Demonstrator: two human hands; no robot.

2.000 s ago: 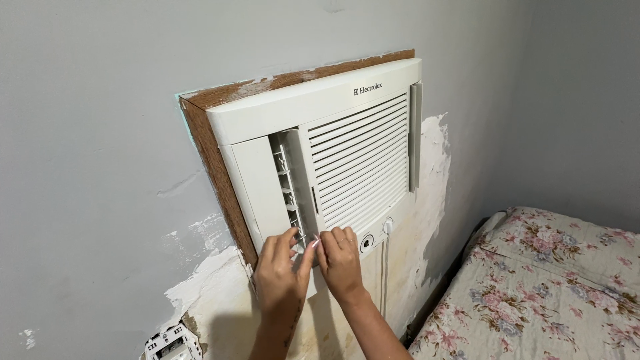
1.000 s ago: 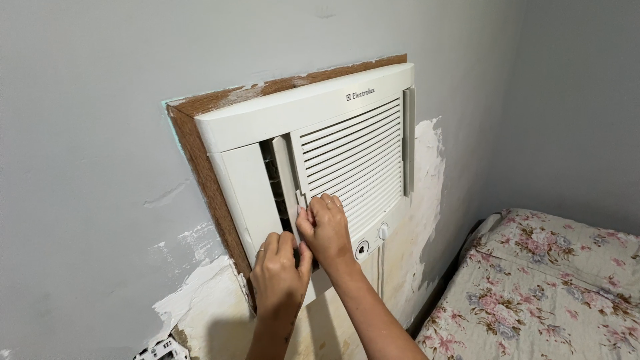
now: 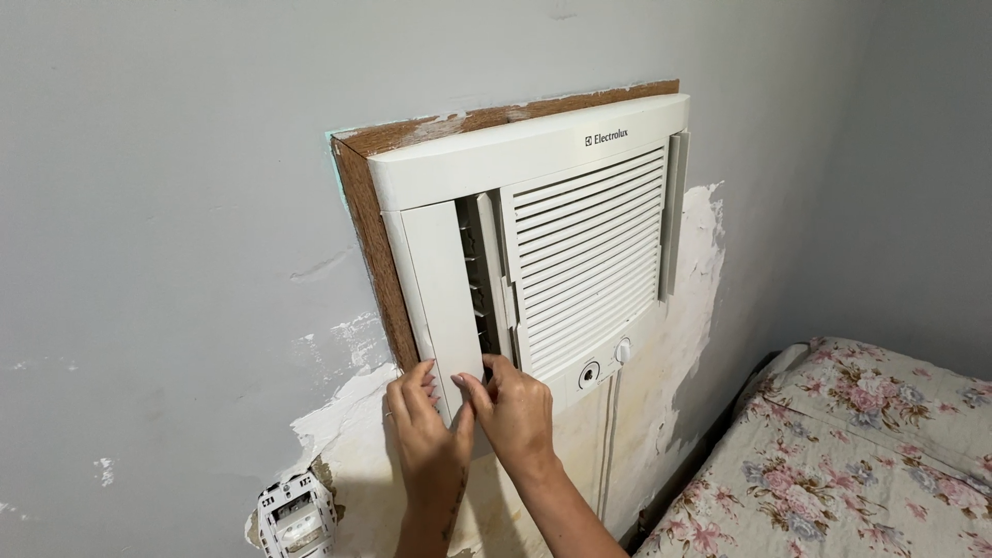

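Observation:
A white Electrolux window air conditioner (image 3: 535, 178) sits in the wall within a brown wooden frame (image 3: 372, 232). My left hand (image 3: 430, 426) is at the lower end of the smooth left side panel (image 3: 442, 294), fingers over its outer edge. My right hand (image 3: 515, 415) touches the panel's inner edge, its fingertips at the dark vent slot (image 3: 477, 287). A narrow upright louver (image 3: 492, 263) stands beside that slot, left of the slatted front grille (image 3: 593, 248). Another narrow vertical strip (image 3: 674, 217) projects at the grille's right side.
Below the grille are a white knob (image 3: 623, 351) and a round control without a knob (image 3: 589, 375). An uncovered wall outlet (image 3: 298, 519) is at lower left, near peeling plaster (image 3: 349, 411). A bed with a floral cover (image 3: 806, 465) stands at right.
Both hands have moved left from the louver beside the grille to the lower part of the side panel. The louver's angle at the slot has changed.

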